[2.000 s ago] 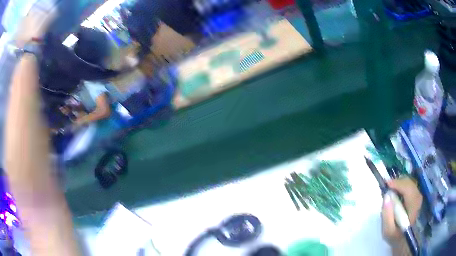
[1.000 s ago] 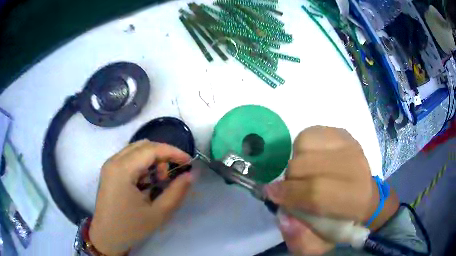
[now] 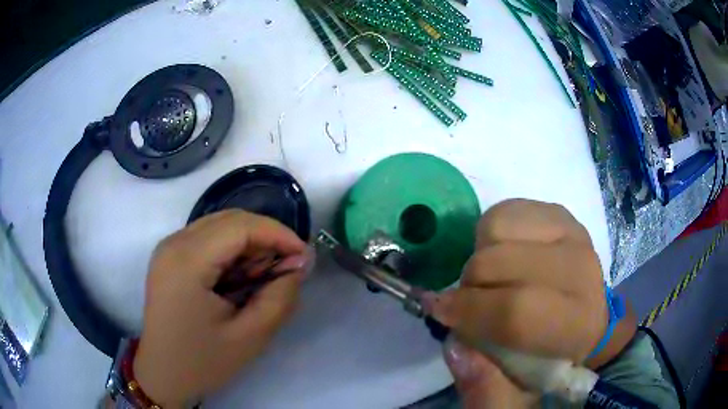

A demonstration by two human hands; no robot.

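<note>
My right hand point(image 3: 527, 279) grips a soldering iron point(image 3: 391, 289); its metal barrel points up-left toward my left fingertips. My left hand point(image 3: 223, 295) is closed at the fingertips over the near edge of a black open ear cup point(image 3: 263, 188); dark thin items, perhaps wires or tweezers, show between its fingers. A tiny circuit board point(image 3: 324, 238) lies at the iron's tip, just right of my left fingertips. A green round reel point(image 3: 423, 180) with a dark centre hole lies beyond the iron. A shiny silvery lump point(image 3: 383, 249) is on its near-left edge.
A speaker-side ear cup point(image 3: 172, 120) and curved headband point(image 3: 68, 264) lie at left. Green PCB strips point(image 3: 423, 64) are piled at the far side, with thin wire point(image 3: 339, 132) before them. A blue tray point(image 3: 690, 172) is at right; a pale green rectangle point(image 3: 24, 291) is at the left edge.
Since one second ago the view has shifted slightly and both hands remain at the ear cup and reel. Two seconds ago the left arm was raised at left and the iron was over the board's right side.
</note>
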